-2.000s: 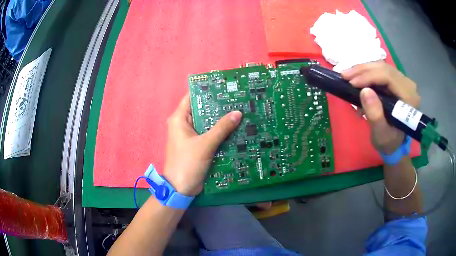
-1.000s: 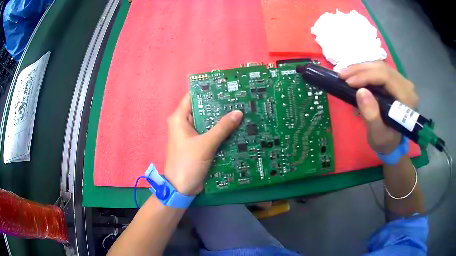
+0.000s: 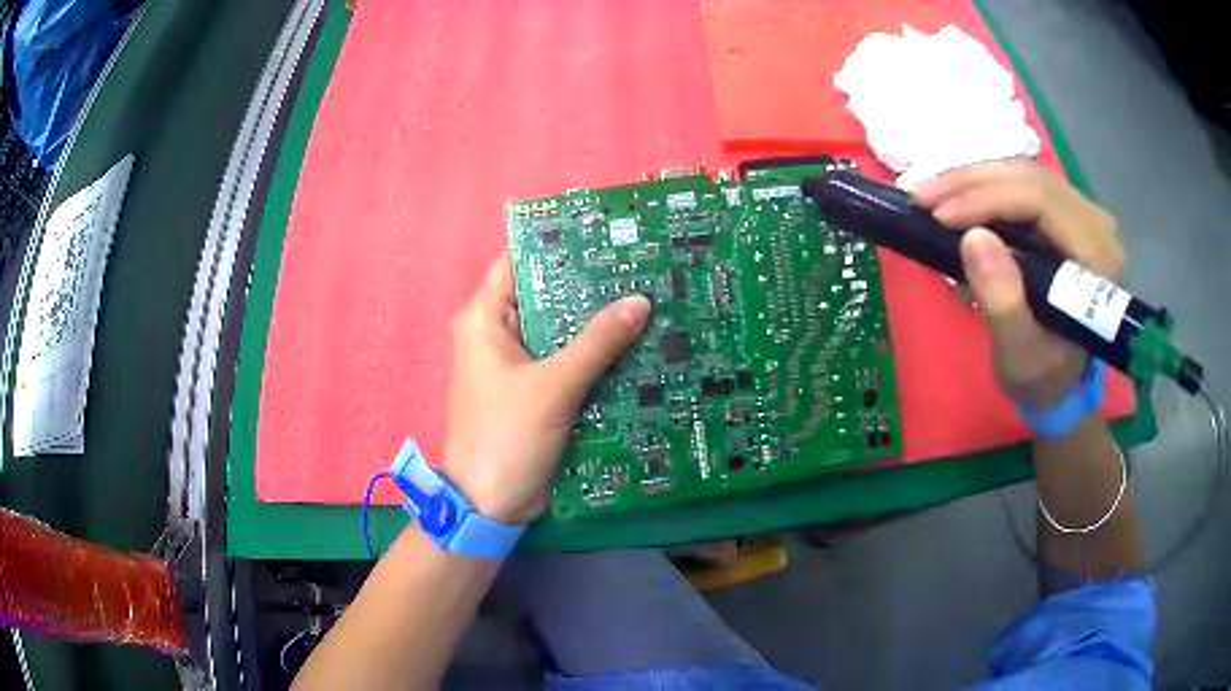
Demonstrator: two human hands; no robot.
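A green circuit board (image 3: 776, 351) with small dark chips lies over the front of the red mat. My left hand (image 3: 527, 392) grips its left side, thumb on top of the board, fingers hidden beneath. My right hand (image 3: 1033, 270) holds a black glue syringe (image 3: 898, 227) with a white label and green rear cap, tilted down to the left. Its front end is at the board's upper right, beside a dark connector (image 3: 787, 163) on the far edge. The needle tip cannot be made out. An air hose (image 3: 1219, 432) runs from the cap.
The red mat (image 3: 392, 270) covers a green-edged table, with an orange-red pad (image 3: 783, 74) and a crumpled white cloth (image 3: 938, 101) at the upper right. On the left are a dark green conveyor (image 3: 149, 270), a white printed sheet (image 3: 65, 317) and a red-wrapped post (image 3: 88, 581).
The syringe's front end has moved slightly left along the board's far edge. The printed sheet has shifted slightly toward me on the conveyor. My left hand and the board are nearly unchanged.
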